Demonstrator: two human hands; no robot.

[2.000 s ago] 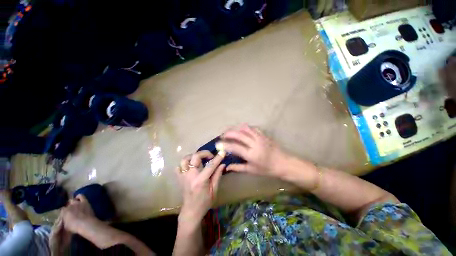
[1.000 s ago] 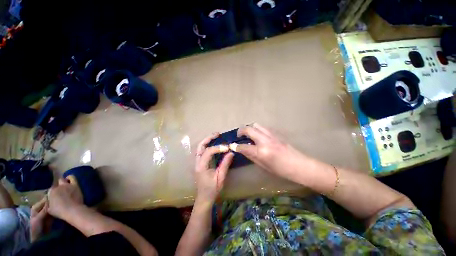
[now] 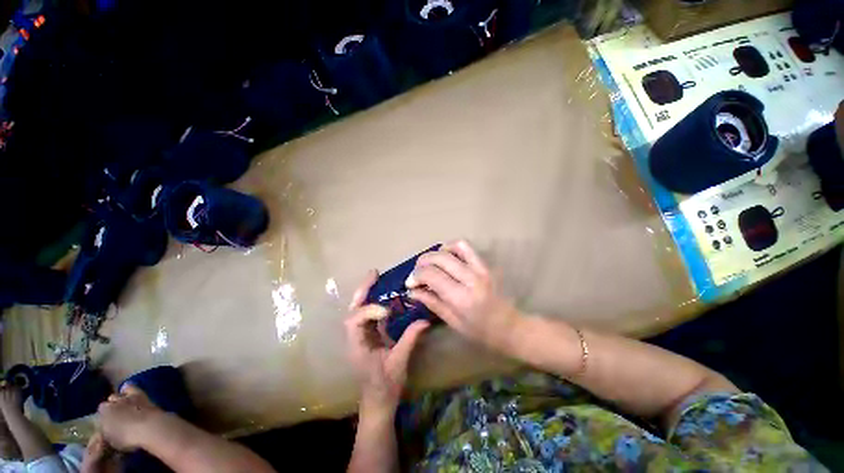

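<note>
A dark navy speaker housing point(image 3: 404, 319) lies on its side at the near edge of the covered bench, with pale marks and a dark reddish recess facing up. My left hand point(image 3: 378, 344) holds its left end, thumb on the near side and fingers over the far side. My right hand point(image 3: 463, 294) rests on its right part, with fingertips pressing at the recess. The fingers hide part of the housing. I cannot tell whether a small part is under the fingertips.
A housing with its open end showing point(image 3: 711, 143) lies on a printed sheet point(image 3: 731, 254) at right. Another housing point(image 3: 215, 214) lies at left, before rows of dark housings. Another person's hands point(image 3: 130, 420) work on a housing at lower left. Tangled wires point(image 3: 81, 334) lie beyond them.
The housing has turned so that pale marks and a recess show. My left fingers have moved to its left end and my right fingertips onto the recess. The red wire by my left hand no longer shows.
</note>
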